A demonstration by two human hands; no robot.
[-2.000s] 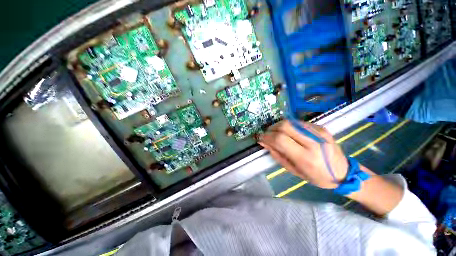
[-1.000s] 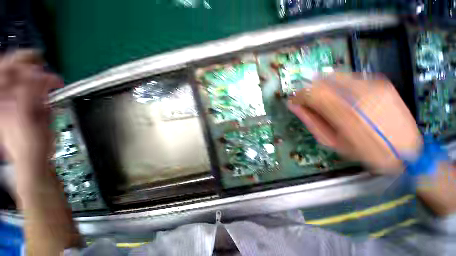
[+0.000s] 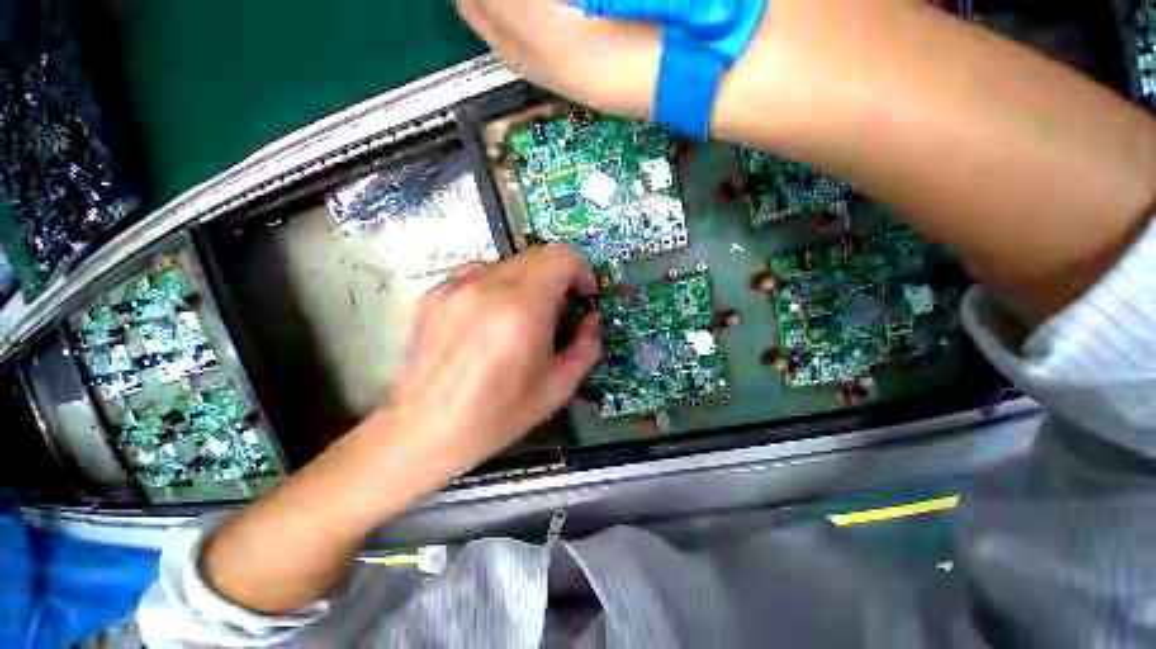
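Note:
My left hand (image 3: 488,342) is over the left edge of the near carrier (image 3: 742,273). Its thumb and fingertips are bent together at the left edge of the lower-left circuit board (image 3: 659,349); whether they pinch a part cannot be told. My right hand (image 3: 571,51) reaches up at the top edge, its fingers cut off or hidden. It wears a blue wrist strap (image 3: 695,83). The upper-left board (image 3: 596,190) and lower-right board (image 3: 849,311) lie flat in the carrier. The upper-right board (image 3: 792,190) is partly hidden under my right forearm.
A gap left of the carrier shows the beige line bed (image 3: 330,304) with a shiny clear bag (image 3: 412,209). Another carrier of boards (image 3: 171,380) lies further left. A dark glinting parts pile (image 3: 57,152) is on the green bench (image 3: 279,76). Pale conveyor rails (image 3: 786,463) run along both sides.
My left hand has come in from the far left to the lower-left board. My right hand has left the boards and moved up to the top edge. The view has shifted.

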